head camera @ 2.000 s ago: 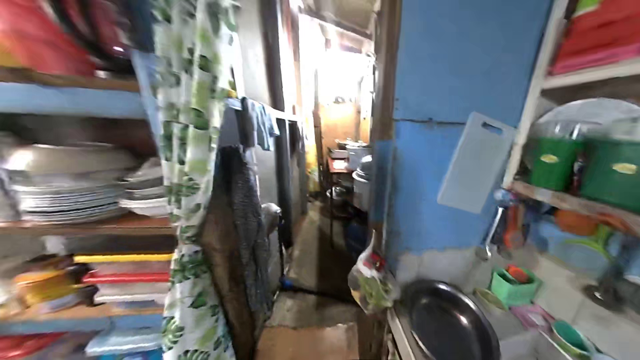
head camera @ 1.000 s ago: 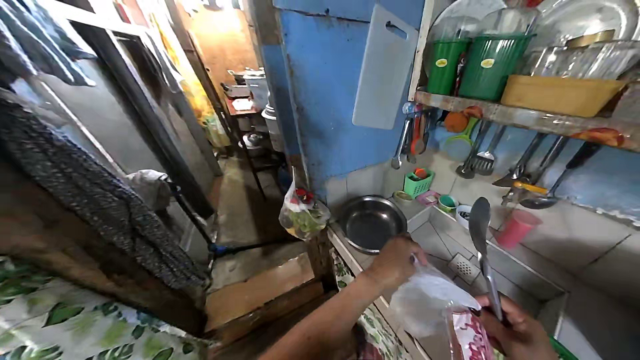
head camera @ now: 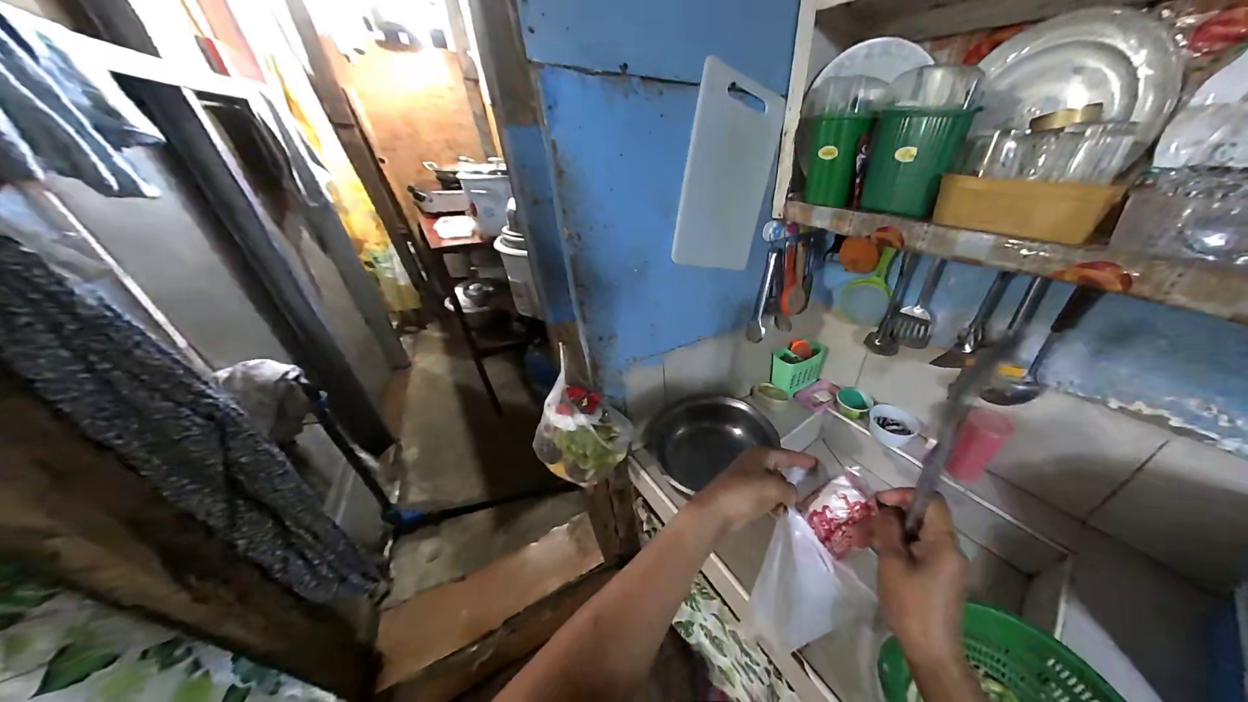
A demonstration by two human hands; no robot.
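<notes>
My left hand [head camera: 756, 487] grips the upper edge of a white plastic bag [head camera: 804, 590], which hangs over the tiled counter. My right hand [head camera: 921, 561] holds a metal utensil [head camera: 951, 439] upright, blurred, its exact kind unclear; that hand also touches a clear packet with red and white printing [head camera: 838, 514]. The packet is between the two hands, at the bag's mouth. A round metal basin [head camera: 712, 439] stands just beyond my left hand. Below my right hand is a green perforated plastic basket [head camera: 1038, 658], with pale pieces partly visible inside.
A tiled sink [head camera: 994, 517] lies beyond my hands, with small bowls and a pink cup [head camera: 980, 444] along its back. Ladles and a turner [head camera: 916, 317] hang under a dish shelf [head camera: 1014, 249]. A filled plastic bag [head camera: 582, 439] hangs at the counter's left end, beside a wooden step [head camera: 487, 604].
The view has swung from the passage and shelves toward the sink. Since one second ago, the printed packet has come up between my hands, and the green basket shows more.
</notes>
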